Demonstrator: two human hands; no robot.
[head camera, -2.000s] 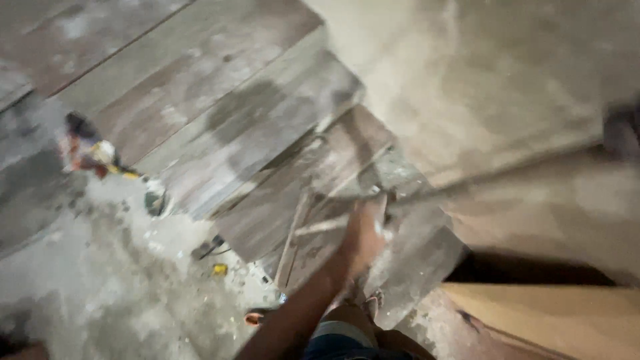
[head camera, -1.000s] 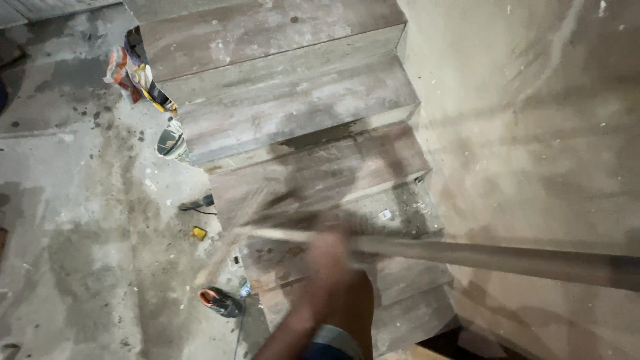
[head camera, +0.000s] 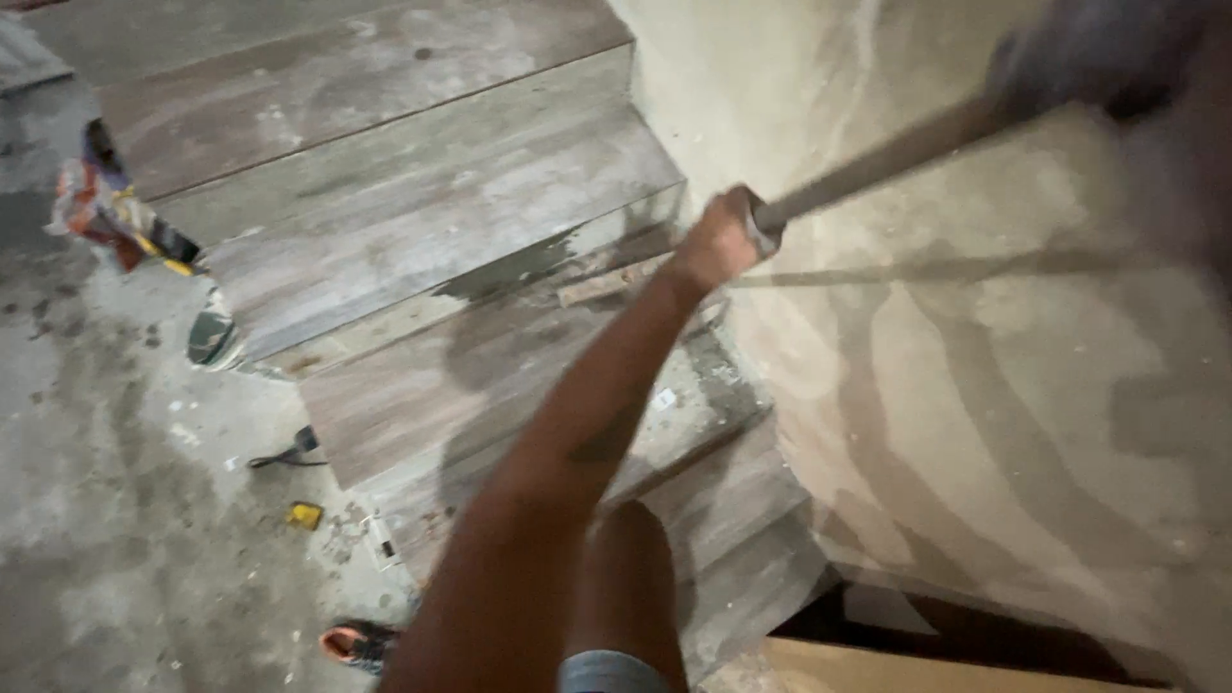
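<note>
My left hand (head camera: 722, 236) reaches up and to the right across the stairs, closed around a long pole (head camera: 885, 168). From the fist the pole slants to the upper right, ending at a dark, blurred mass (head camera: 1116, 67) that I cannot identify. Below and left of the fist, roughly in line with the pole, a pale wooden length (head camera: 611, 284) shows over a step; whether it belongs to the pole is unclear. Dusty wood-look stair treads (head camera: 423, 260) lie beneath my arm. My right hand cannot be made out.
A plaster wall (head camera: 962, 404) borders the stairs on the right. Left of them, on the stained floor, are a crumpled bag (head camera: 101, 212), a green-and-white container (head camera: 212, 337), a dark brush-like object (head camera: 289, 452), a yellow object (head camera: 305, 516) and a shoe (head camera: 356, 643). A tan panel (head camera: 924, 669) is at lower right.
My left hand has moved up and to the right with the pole. The pole was nearly level one second ago and now slopes up to the right. The view has shifted.
</note>
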